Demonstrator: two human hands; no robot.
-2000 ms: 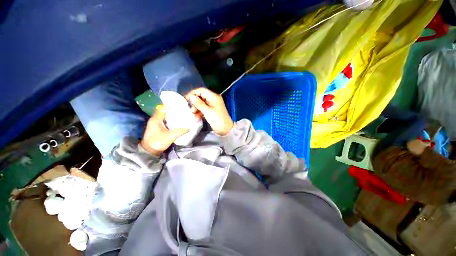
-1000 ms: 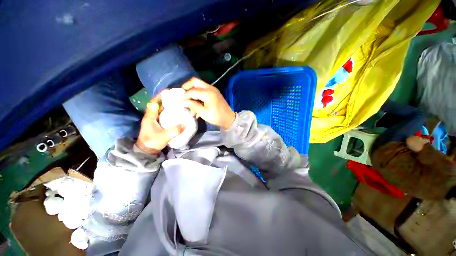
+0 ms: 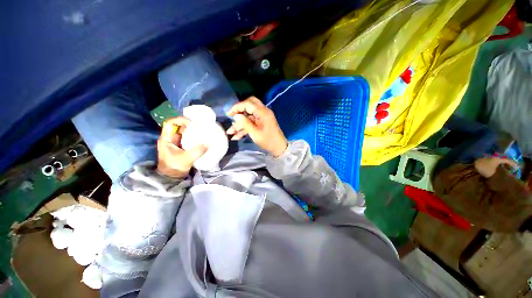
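Note:
A white, two-lobed plush toy is held above my lap. My left hand grips its left side, with a yellow-orange band on a finger. My right hand is just right of the toy, fingertips pinched together and apart from the toy. A needle between them is too small to make out. A white thread runs from near my right hand up over the yellow sack to the top edge.
The dark blue table spans the upper left. A blue basket stands right of my hands, beside a yellow sack. A carton with white plush pieces is lower left. A person in brown is at right.
My right hand has moved off the toy to the right. The toy's lobes now show more fully. The thread is pulled into a straighter line. The other person's hand has shifted.

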